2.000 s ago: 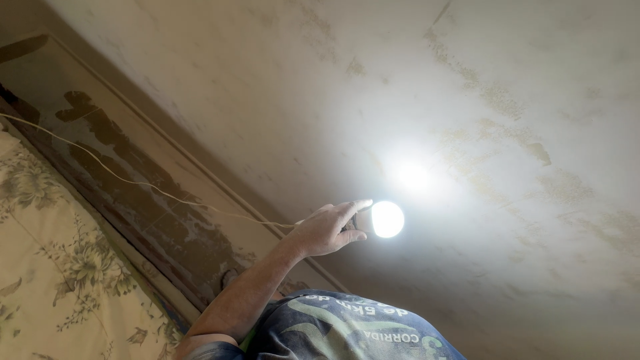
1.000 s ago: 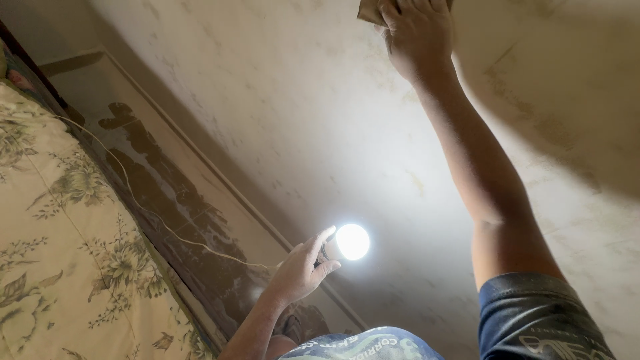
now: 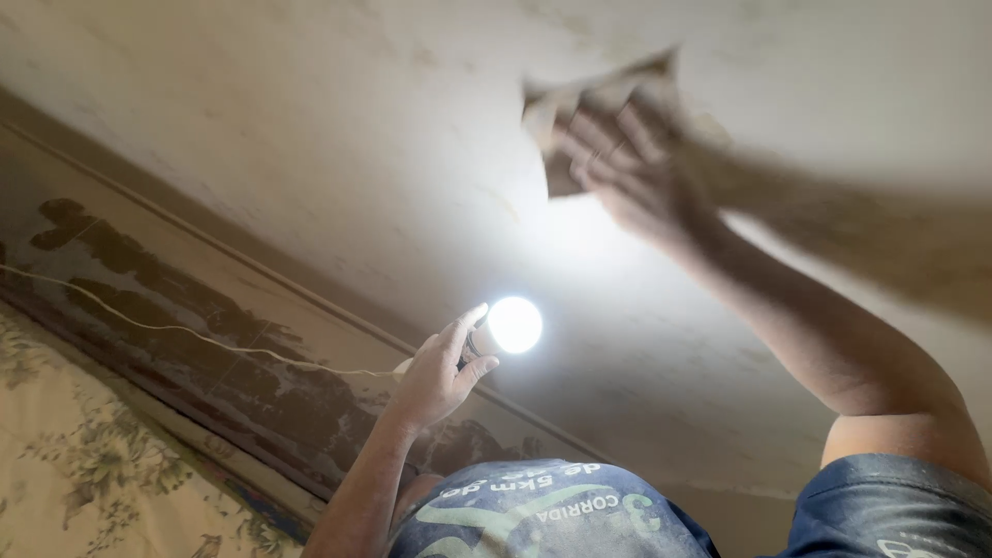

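Observation:
My left hand point(image 3: 442, 376) holds a lit round light bulb point(image 3: 515, 324) by its socket, near the middle of the view. A pale cord point(image 3: 232, 347) runs from the socket to the left edge. Up and to the right, my right hand point(image 3: 628, 155) lies over a brown sheet point(image 3: 564, 174) that looks like sandpaper, blurred by motion. Its fingers are spread across the sheet, against the pale, patchy plastered surface point(image 3: 349, 155). The sheet's corners stick out past the fingers, and the palm is turned away from view.
A narrow moulding point(image 3: 256, 267) crosses diagonally. Beyond it lies a band with dark brown bare patches point(image 3: 178, 287). Cloth with a floral print point(image 3: 93, 449) fills the lower left. My printed blue shirt point(image 3: 542, 511) shows at the bottom. My right arm casts a broad shadow.
Two seconds ago my right hand was out of view; one second ago it was at the top edge with the sheet. It is now nearer the bulb. My left hand still holds the lit bulb.

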